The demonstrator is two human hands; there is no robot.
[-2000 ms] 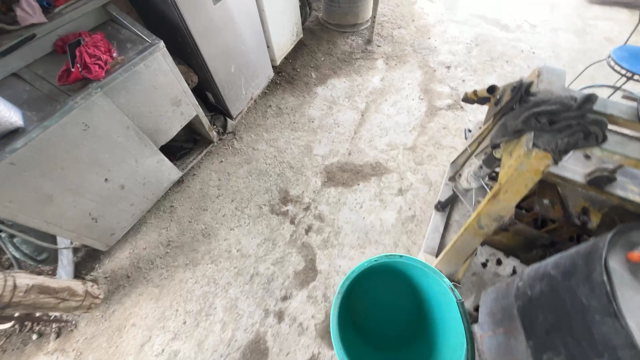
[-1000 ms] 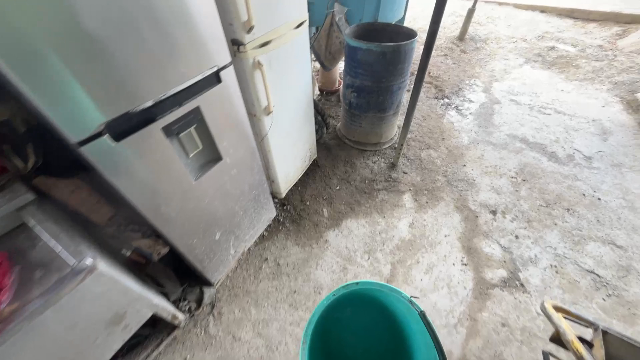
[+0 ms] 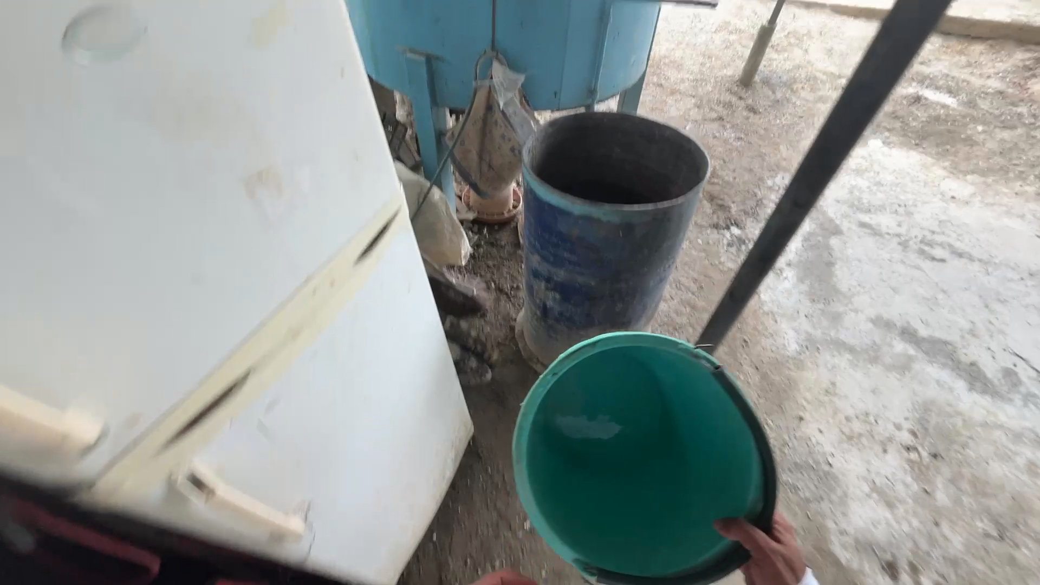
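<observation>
A green plastic bucket (image 3: 642, 455) fills the lower middle of the head view, tilted so that its inside shows; no contents can be made out in it. My right hand (image 3: 768, 546) grips its rim at the lower right, thumb over the edge, beside the dark handle. Only a small part of my left hand (image 3: 504, 578) shows at the bottom edge, just left of the bucket; its fingers are mostly hidden. Behind the bucket stands an upright blue metal drum (image 3: 601, 260), open at the top, its inside dark.
A white refrigerator (image 3: 244, 203) stands close on the left. A dark metal post (image 3: 821, 175) slants up at the right of the drum. Farther back are a large light-blue tank (image 3: 536, 49) on legs and a hanging bag (image 3: 486, 134). Rough, stained concrete floor (image 3: 918, 390) lies to the right.
The view has moved forward to the drum, past the silver refrigerator. The bucket now shows more fully, and my right hand has come into view on its rim.
</observation>
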